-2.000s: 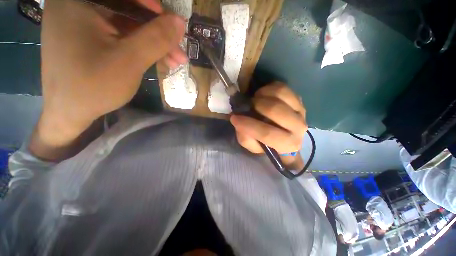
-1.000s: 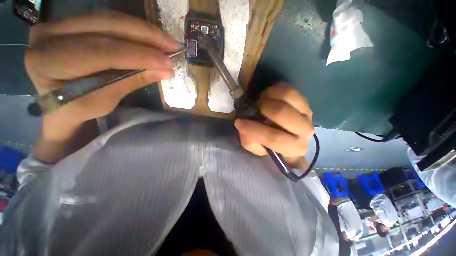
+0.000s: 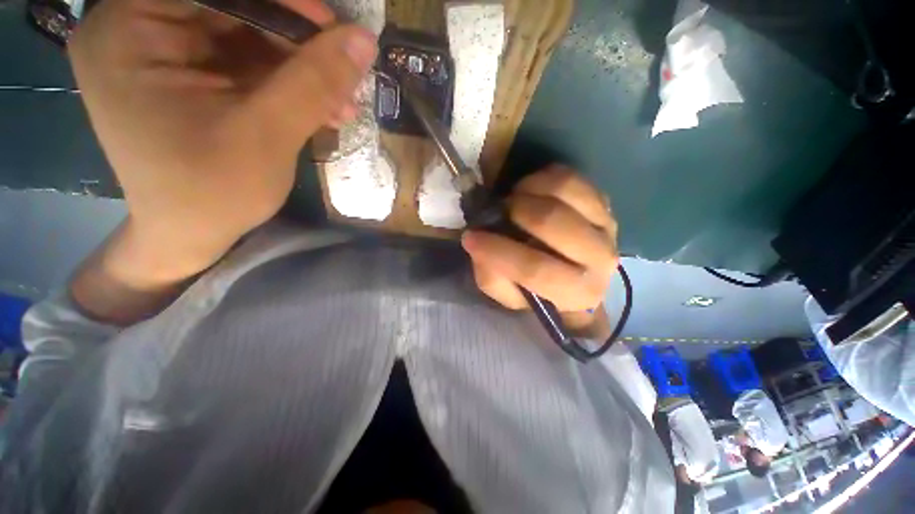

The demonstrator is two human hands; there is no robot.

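Observation:
The small black module (image 3: 413, 82) lies on the tan wooden block (image 3: 527, 70), between two long white pads (image 3: 474, 75). My right hand (image 3: 552, 241) holds the soldering iron (image 3: 480, 204) by its black handle, its metal tip over the middle of the module. Whether the tip touches is too small to tell. My left hand (image 3: 201, 131), palm down, is at the module's left and covers part of the left pad. It grips a thin dark tool (image 3: 263, 14), which looks like tweezers; its tip is hardly visible.
A crumpled white tissue (image 3: 692, 72) lies on the green bench (image 3: 602, 151) right of the block. Black equipment (image 3: 853, 221) with a cord stands at the right edge. Part of a dark module (image 3: 50, 18) shows at the top left. People in pale smocks and blue stools are at the lower right.
My left hand has rolled over since the frame before, and its tool has swung from the lower left up to the top. The iron has shifted slightly and stays over the module.

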